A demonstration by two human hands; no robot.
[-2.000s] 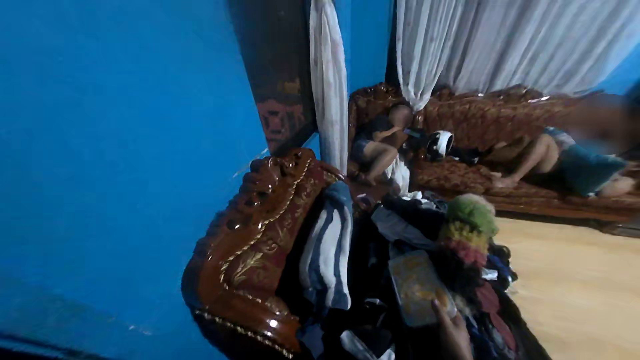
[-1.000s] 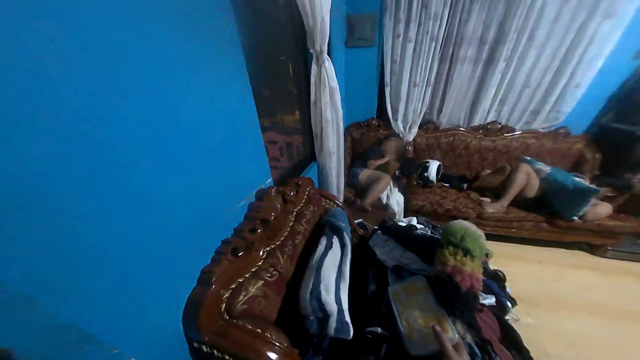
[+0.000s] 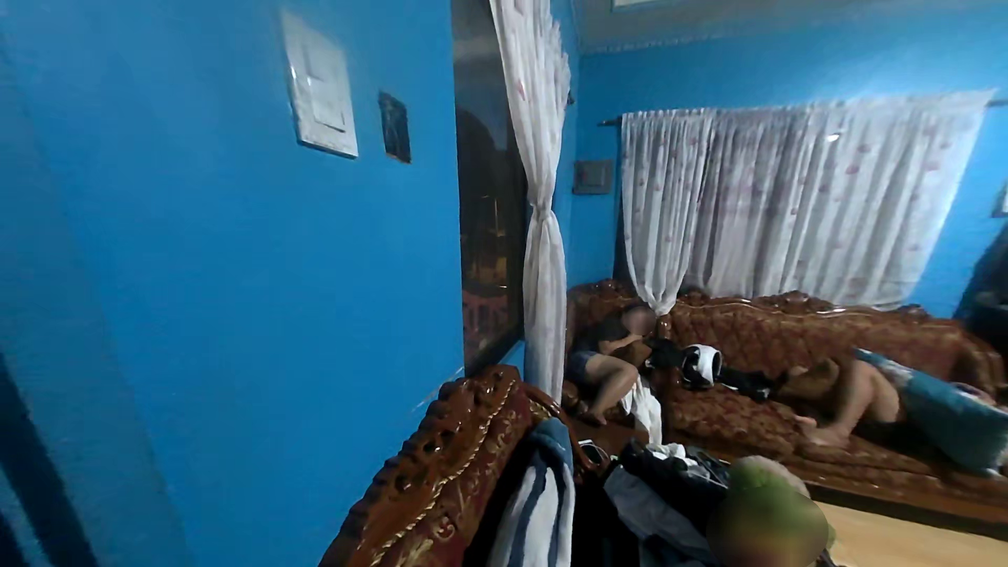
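Neither my left hand nor my right hand shows in the head view. At the bottom, a blue and white striped cloth (image 3: 535,504) hangs over the inner side of a carved wooden chair (image 3: 449,465) with dark red upholstery. Beside it lies a heap of dark and grey clothes (image 3: 657,504). A fuzzy green and yellowish thing (image 3: 764,504), partly blurred, rests at the heap's right side; its lower part is cut off by the frame's edge.
Two people are on a carved sofa (image 3: 748,335) at the back, one with a teal pillow (image 3: 945,409). A black and white object (image 3: 701,366) sits between them. A tied white curtain (image 3: 543,236) hangs by a window; a blue wall (image 3: 276,276) rises at left.
The view has tilted upward. A hand at a flat, light-coloured item on the clothes heap showed at the bottom in the earlier frames; both are out of view now.
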